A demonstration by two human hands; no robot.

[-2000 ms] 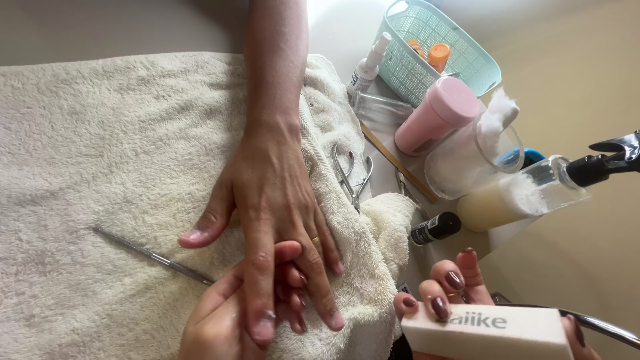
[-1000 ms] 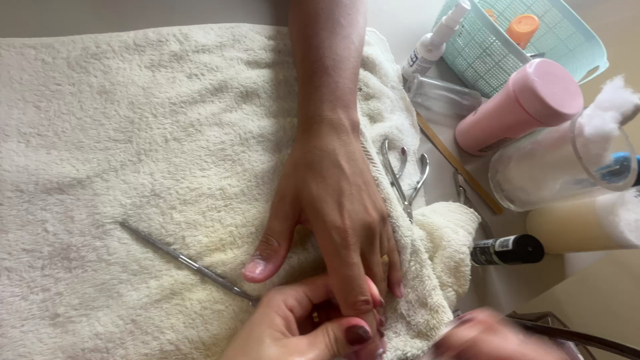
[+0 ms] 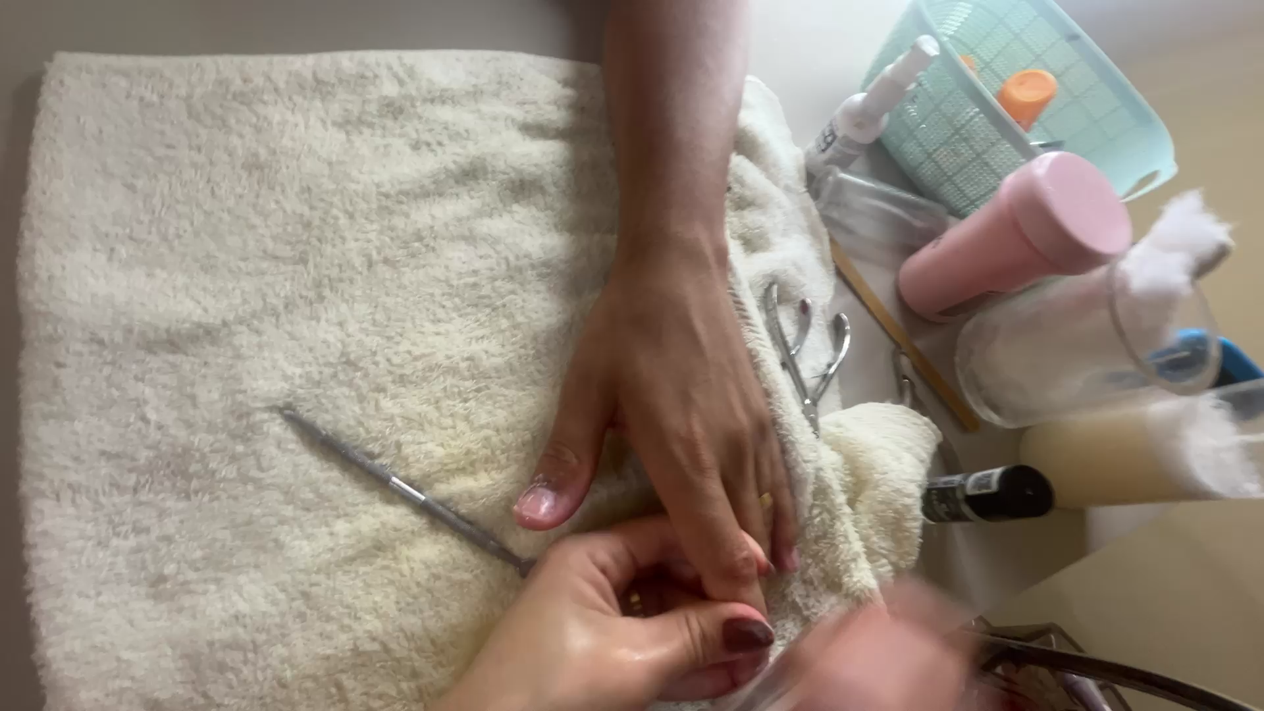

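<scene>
My left hand (image 3: 632, 627), with dark red nails, holds the index finger of another person's hand (image 3: 681, 395), which lies palm down on a cream terry towel (image 3: 247, 247). Just right of it, my right hand (image 3: 869, 657) is a blur at the bottom edge; whether it holds anything cannot be made out. A metal cuticle pusher (image 3: 405, 489) lies on the towel left of my left hand. Silver cuticle nippers (image 3: 808, 360) rest on the towel's right folds, beside the other person's hand.
At the right stand a mint plastic basket (image 3: 948, 158), a white spray bottle (image 3: 869, 109), a pink container (image 3: 1017, 237), a clear jar with cotton (image 3: 1037, 336) and a bottle of pale liquid (image 3: 1106, 459). A wooden stick (image 3: 904, 336) and a black-capped bottle (image 3: 992, 494) lie nearer.
Two seconds ago my right hand held a white nail buffer block at the lower right; it has moved left to beside my left hand, and the block no longer shows. The view has shifted.
</scene>
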